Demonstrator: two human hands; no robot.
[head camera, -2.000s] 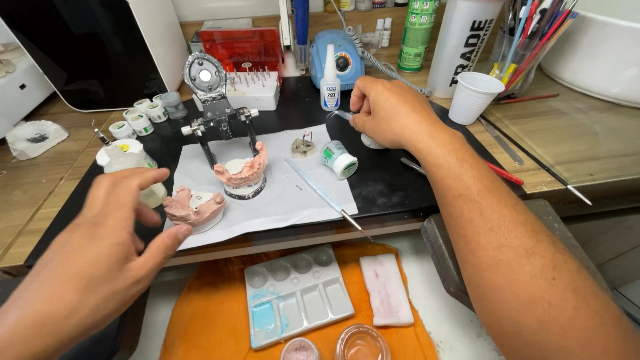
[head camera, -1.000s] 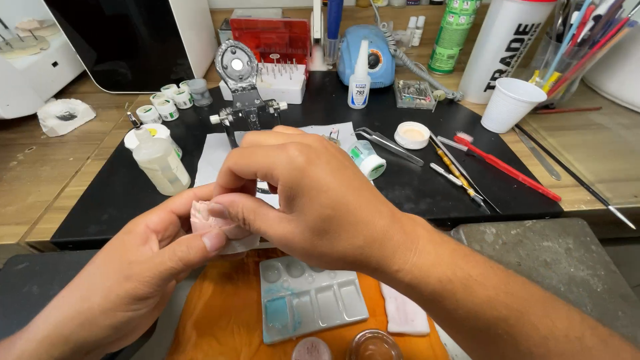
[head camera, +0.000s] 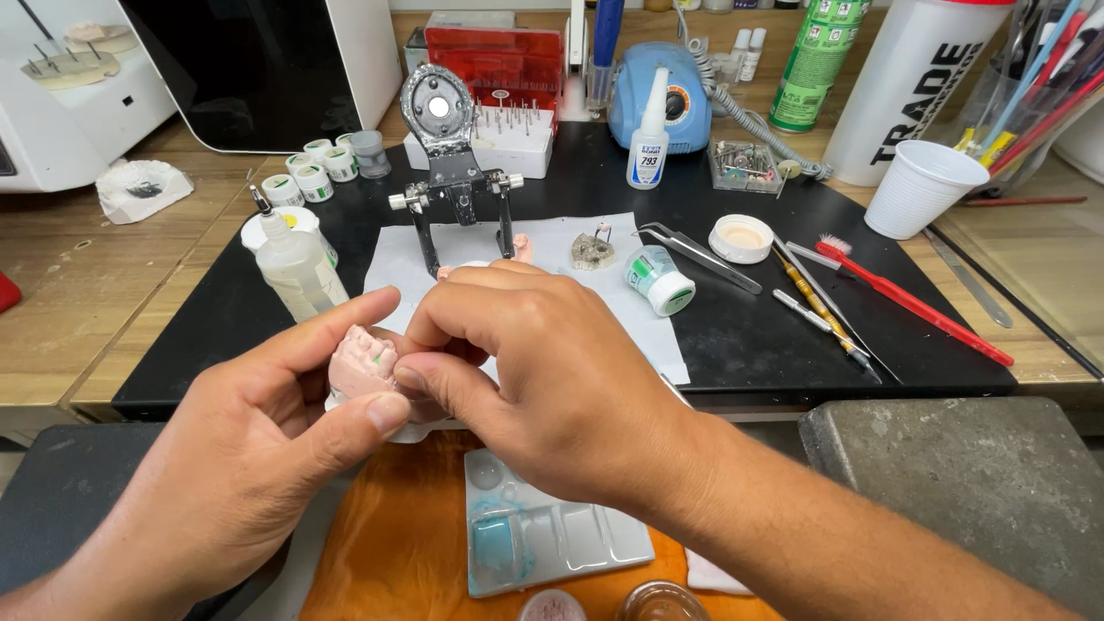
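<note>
A pink and white dental plaster model (head camera: 355, 379) is gripped by my left hand (head camera: 259, 423), thumb in front and fingers behind. My right hand (head camera: 526, 362) reaches over from the right, its thumb and bent fingers at the model's right side; whether they pinch a small piece is hidden. Behind my hands stands a metal dental articulator (head camera: 453, 164), its lower part mostly covered. White paper (head camera: 552, 237) lies beneath it, with a small grey stone-like piece (head camera: 592, 250) and a tipped jar with a white lid (head camera: 660, 280) on it.
A dropper bottle (head camera: 297, 272) stands at left. Right lie tweezers (head camera: 703, 257), an open white lid (head camera: 742, 239), slim instruments (head camera: 815, 297) and a red toothbrush (head camera: 918, 302). A glue bottle (head camera: 649, 142) stands behind. Nearer is a palette (head camera: 561, 543) on orange material (head camera: 379, 526).
My right hand has moved left from the tweezers' area to the model. My left hand, earlier apart beside the model on the paper, now holds it raised near the front edge.
</note>
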